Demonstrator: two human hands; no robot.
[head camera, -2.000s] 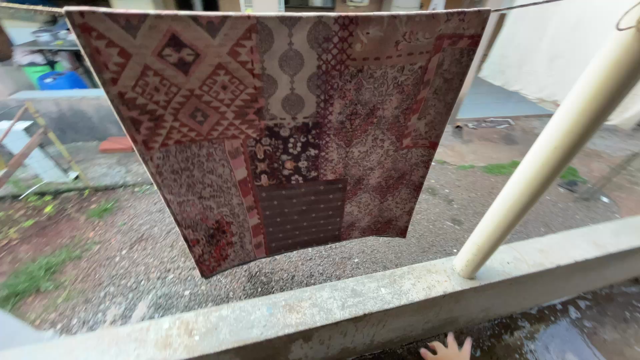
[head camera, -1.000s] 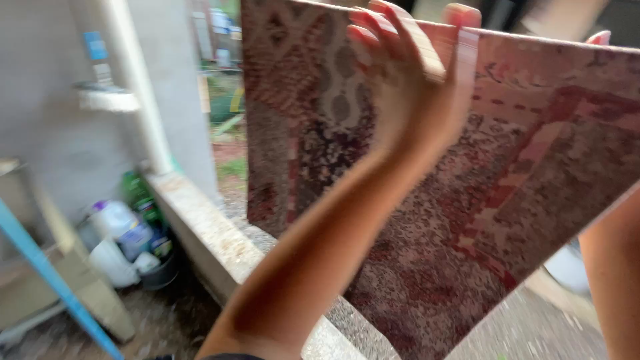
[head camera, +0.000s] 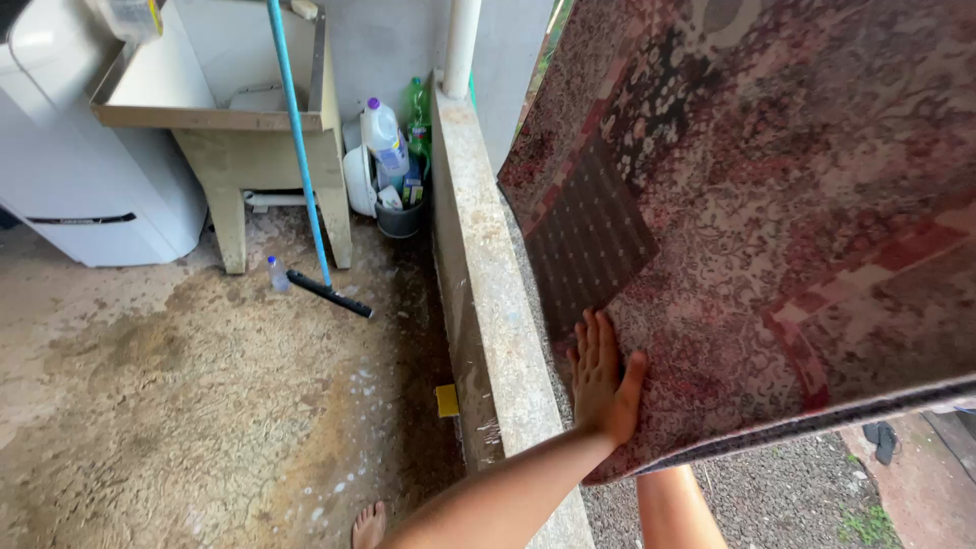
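A patchwork-patterned rug (head camera: 717, 229) in reds and browns hangs at the right, over the outer side of a low concrete wall (head camera: 496, 282). My left hand (head camera: 606, 381) lies flat against the rug's near face, close to its lower left part, with the fingers spread and the thumb apart. My right forearm (head camera: 679, 503) reaches up behind the rug's lower edge; the rug hides my right hand, so its grip cannot be seen.
Left of the wall, a squeegee (head camera: 328, 293) with a blue pole leans on a laundry sink (head camera: 206, 118) beside a white appliance (head camera: 99, 168). Bottles stand in a dark bucket (head camera: 400, 219) in the corner. A yellow sponge (head camera: 447, 400) touches the wall's base. The floor looks wet.
My left hand was up at the rug's top edge one second ago and is now lower, flat on its face. My right hand has gone behind the rug. The view has turned left and down.
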